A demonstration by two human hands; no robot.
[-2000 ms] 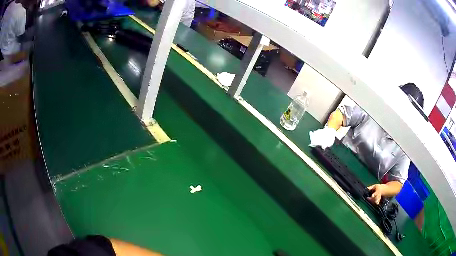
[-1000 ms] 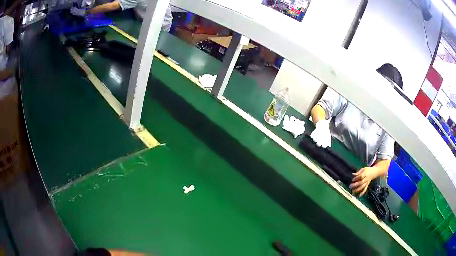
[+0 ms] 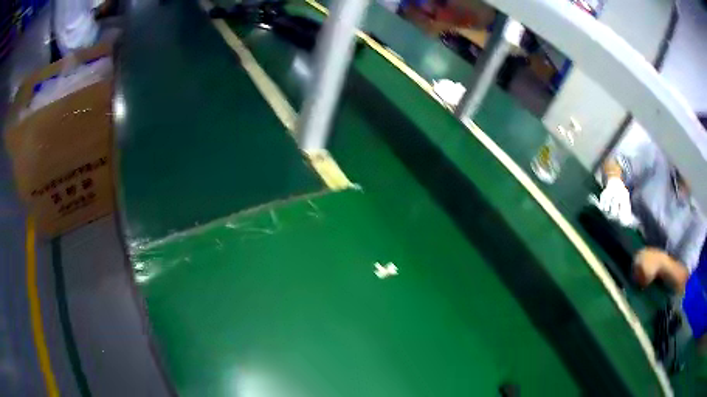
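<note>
Neither of my hands shows in the head view. The green-topped bench (image 3: 310, 326) lies in front of me, with a small white cross-shaped scrap (image 3: 385, 270) on it. A small dark object (image 3: 508, 389) is cut off by the bottom edge; I cannot tell what it is. Across the bench, another person's white-gloved hand (image 3: 616, 200) rests at one end of a black power strip (image 3: 608, 236). That person's bare hand (image 3: 659, 269) is at its nearer end. The picture is blurred.
White metal posts (image 3: 329, 85) rise from the bench. A bottle (image 3: 547, 161) and a white cloth or glove (image 3: 449, 91) are on the far side. Black cords and strips (image 3: 287, 23) lie at the far end. A brown carton (image 3: 70, 155) stands on the floor at left.
My view has swung left, so bench things sit further right and more of the carton and floor shows. The dark-sleeved arm at the bottom left has gone out of view.
</note>
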